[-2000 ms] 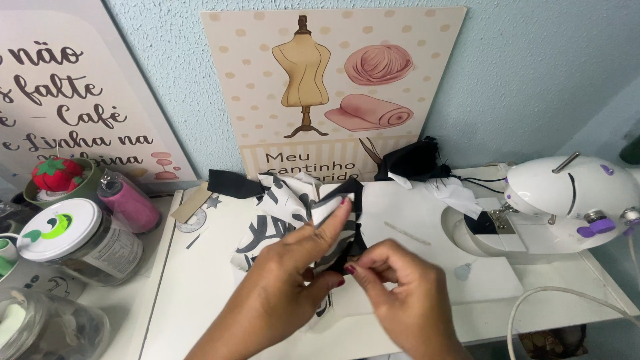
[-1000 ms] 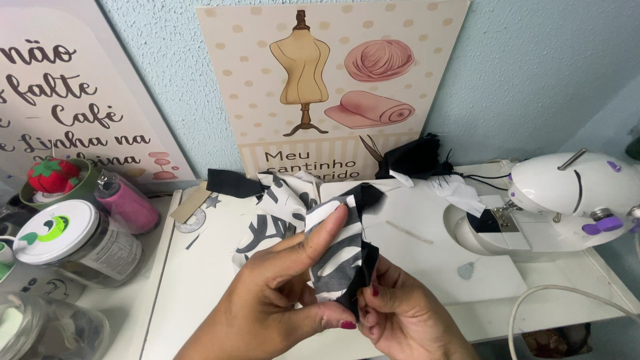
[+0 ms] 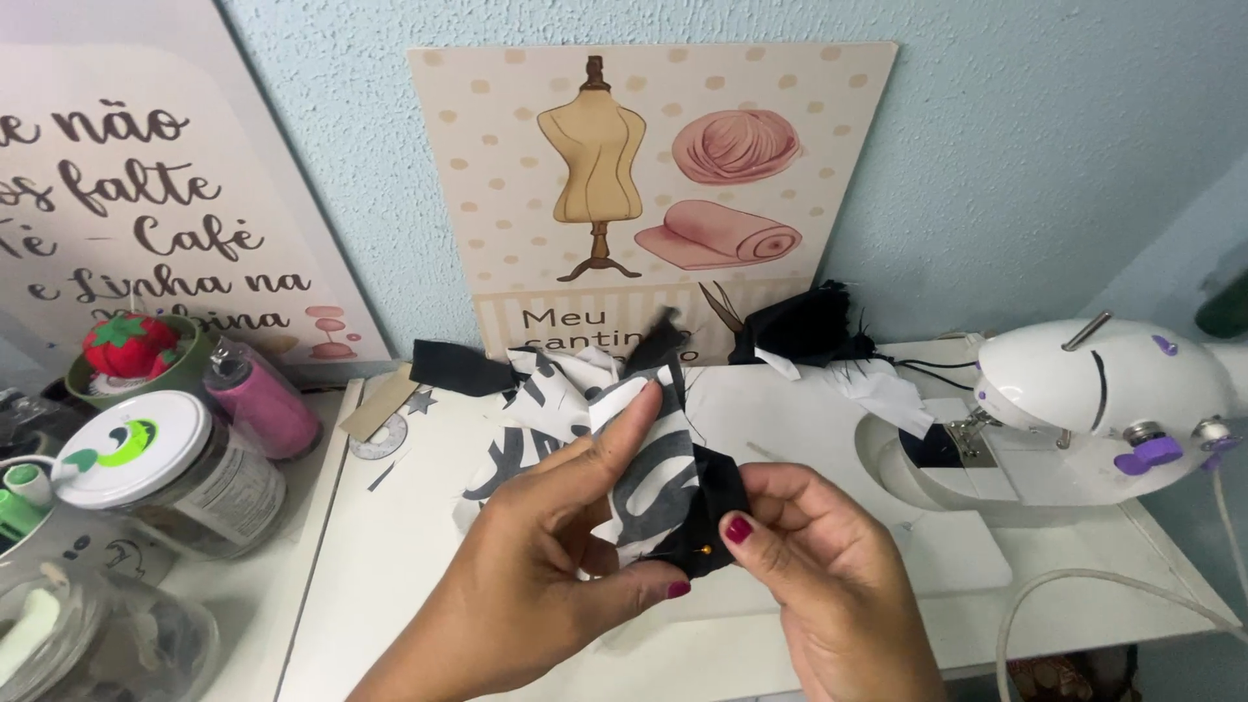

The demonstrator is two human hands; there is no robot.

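Note:
My left hand (image 3: 565,546) grips a piece of white fabric with a dark print (image 3: 648,478), its thumb at the lower edge and a finger along the upper part. Black fabric (image 3: 720,487) lies against the print's right side, and my right hand (image 3: 829,565) pinches its edge between thumb and fingers. A pin with an orange-yellow ball head (image 3: 705,550) sits in the black fabric near the lower corner, between my two thumbs. More printed fabric (image 3: 546,400) lies behind my left hand; whether it joins the held piece cannot be told.
A white sewing machine (image 3: 1102,409) stands at right, with a cable (image 3: 1043,585) before it. Black scraps (image 3: 795,327) and white scraps (image 3: 882,390) lie at the back. At left are a tomato pincushion (image 3: 130,343), a pink bottle (image 3: 263,405) and a lidded jar (image 3: 185,478). Illustrated boards (image 3: 643,166) lean on the wall.
The printed fabric in my left hand has been turned so that its face shows more than two seconds ago. The orange-yellow pin head now shows between my hands.

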